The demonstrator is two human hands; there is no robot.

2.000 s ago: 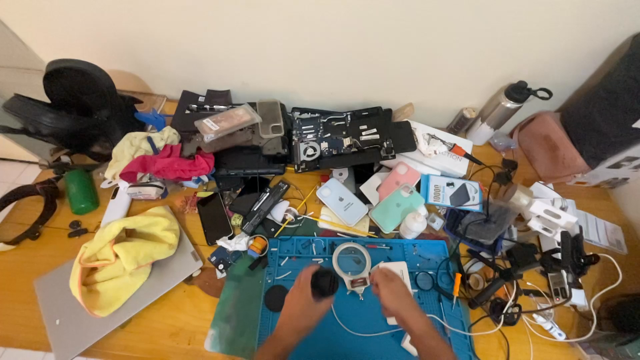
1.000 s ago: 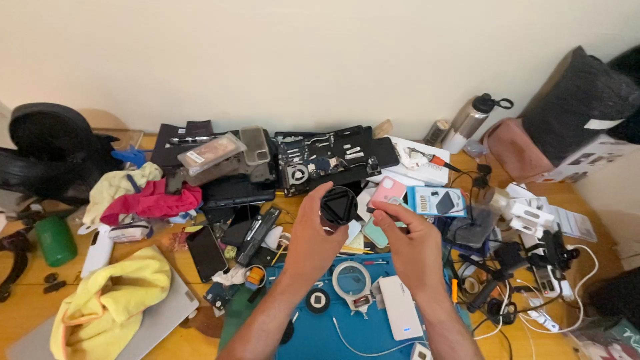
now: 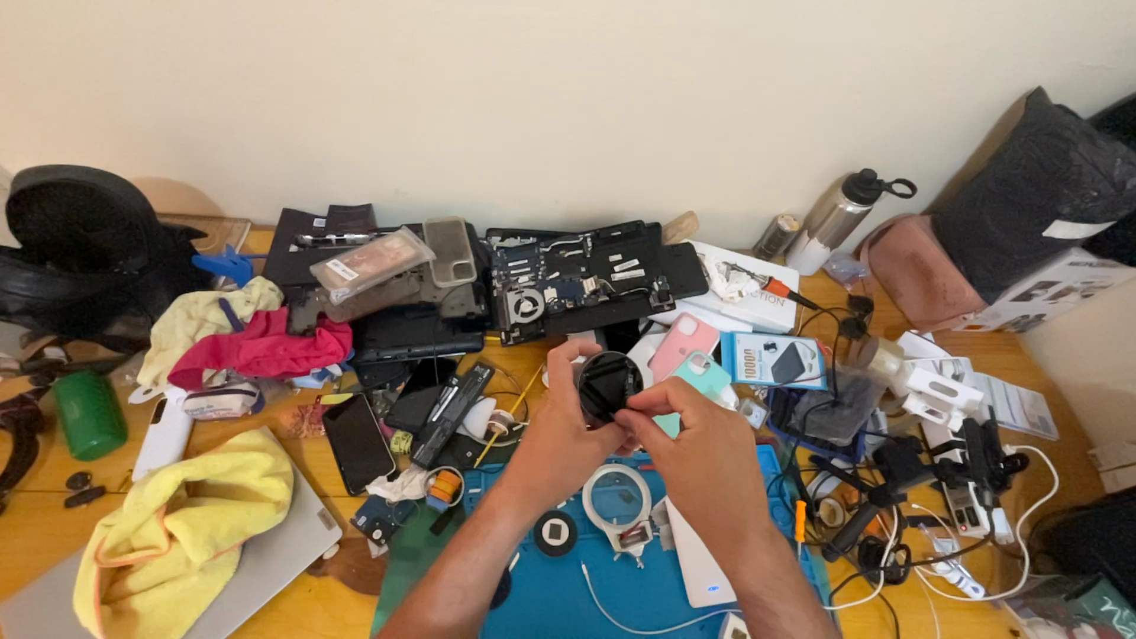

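Note:
My left hand (image 3: 561,426) is closed around a black round container (image 3: 610,387), tilted so that its dark open end faces me. The fingertips of my right hand (image 3: 679,426) meet at its lower right rim; whether they pinch something small cannot be told. Below the hands, on a blue work mat (image 3: 568,603), lie a round magnifier with a pale frame (image 3: 618,499), a black disc with a white square centre (image 3: 556,532) and a white power bank (image 3: 697,555), partly behind my right forearm. A white cable (image 3: 612,617) curves across the mat.
An opened laptop chassis (image 3: 577,275) lies behind my hands, near phone cases (image 3: 683,346) and a blue box (image 3: 779,359). Cloths, a yellow towel (image 3: 186,524) and a closed laptop (image 3: 284,532) are at left. Tangled cables, a power strip (image 3: 963,510) and a steel bottle (image 3: 834,222) are at right.
Both hands have risen from low over the mat to above its back edge, with the black container in my left hand. The disc with the white centre now shows on the mat.

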